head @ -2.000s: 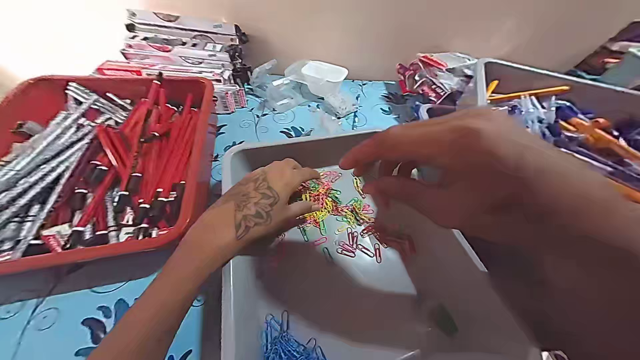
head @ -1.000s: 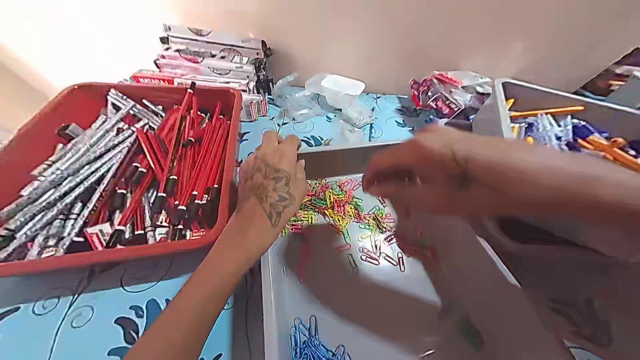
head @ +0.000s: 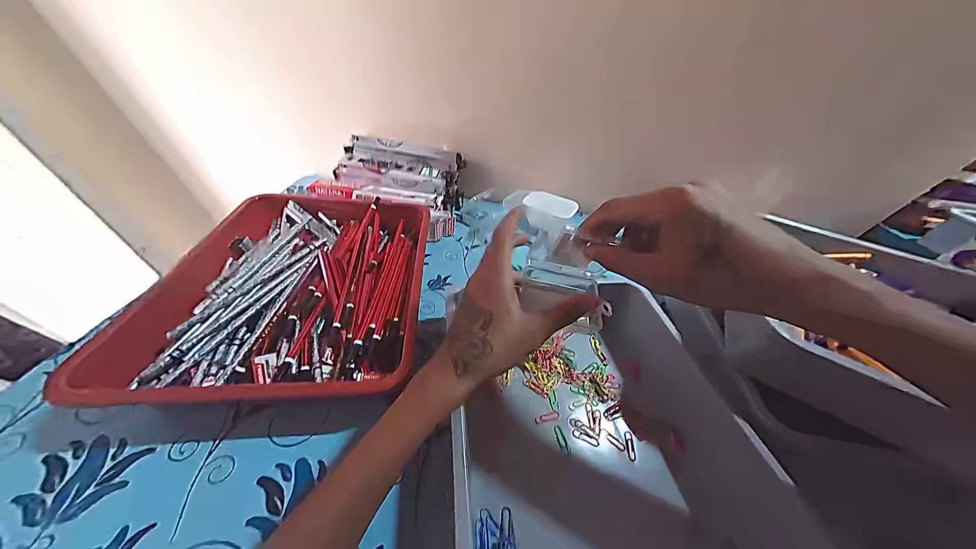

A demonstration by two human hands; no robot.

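Above the far end of a grey plastic tray (head: 460,465), my left hand (head: 499,313) holds a small clear plastic box (head: 560,297) between thumb and fingers. My right hand (head: 648,236) is just beyond and to the right, its fingertips pinching the raised clear lid (head: 568,250) of what looks like the same box. Multicoloured paper clips (head: 560,374) lie in a loose pile in the tray below, with several dark or red ones near it. Blue paper clips (head: 496,530) sit at the tray's near end.
A red plastic tray (head: 229,393) of silver and red pencils stands at left. Behind it are stacked pencil packs (head: 400,171). A white translucent lid (head: 551,204) and clear plastic lie by the wall. Another grey bin (head: 762,343) with pens stands at right, partly behind my right arm.
Both hands were low over the paper clips; they are now higher, at the tray's far end, with a clear box between them. The view has tilted up and shifted left.
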